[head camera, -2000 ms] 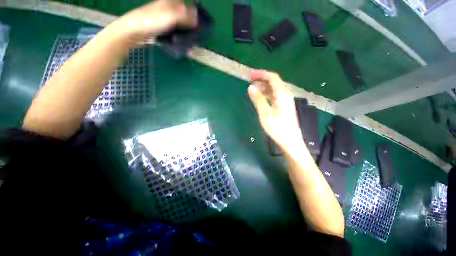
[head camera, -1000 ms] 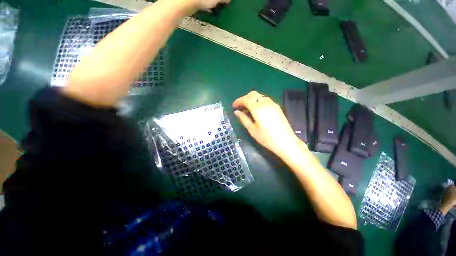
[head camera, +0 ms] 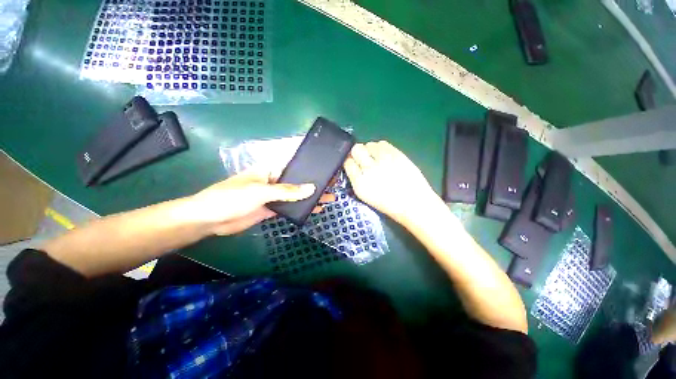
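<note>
My left hand (head camera: 256, 198) holds a black phone back cover (head camera: 317, 164) tilted over the working sheet, thumb on its face and fingers beneath. My right hand (head camera: 376, 172) is at the cover's upper right edge, fingers bent together; its fingertips are small, and I cannot tell whether they hold a piece or grip the edge. The working sheet (head camera: 348, 226), clear film with a grid of dark squares, lies beneath both hands, partly hidden.
Two overlapping black covers (head camera: 122, 141) lie left of my hands. Spare sheets (head camera: 215, 52) lie at upper left. Several covers (head camera: 463, 163) and another sheet (head camera: 574, 285) lie at right. A cream strip (head camera: 415, 52) borders the belt; a grey bar (head camera: 623, 129) crosses. Another person's hand shows at far right.
My left hand has come back from the belt side and holds a cover over the working sheet. Two covers now lie at the left. My right hand has moved to the held cover's edge.
</note>
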